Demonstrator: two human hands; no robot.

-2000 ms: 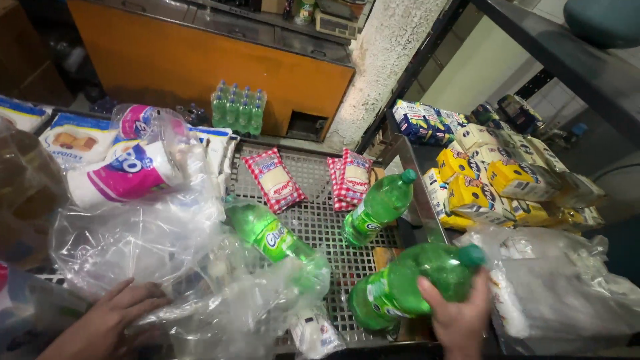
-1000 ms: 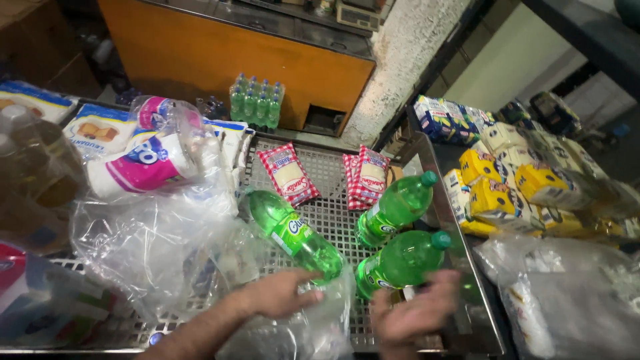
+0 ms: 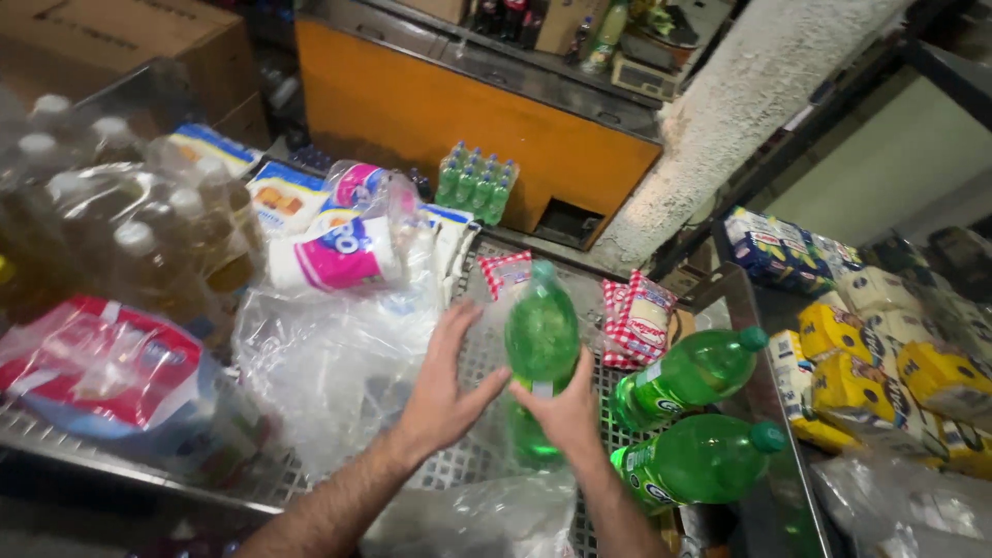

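Note:
My right hand (image 3: pixel 564 403) grips a large green plastic soda bottle (image 3: pixel 542 329) around its middle, over the perforated metal tray. Just left of that bottle, my left hand (image 3: pixel 457 380) has its fingers apart and holds nothing; whether its thumb touches the bottle I cannot tell. Two more green soda bottles, an upper one (image 3: pixel 690 372) and a lower one (image 3: pixel 697 459), stand to the right by the tray's edge. A clear plastic bag (image 3: pixel 333 364) lies left of my left hand, and more clear plastic (image 3: pixel 473 519) lies below the hands.
Red-checkered packets (image 3: pixel 639 318) lie behind the bottles. A paper-towel pack (image 3: pixel 337 256), white-and-blue bags (image 3: pixel 283 198) and wrapped oil bottles (image 3: pixel 139 256) fill the left. The tray's raised metal edge (image 3: pixel 775 403) borders yellow packs (image 3: pixel 852 387) at the right. An orange counter (image 3: pixel 465 101) stands behind.
The green bottle that lay in the middle of the tray is now raised in my right hand. My right hand has left the bottles at the right. The view has shifted.

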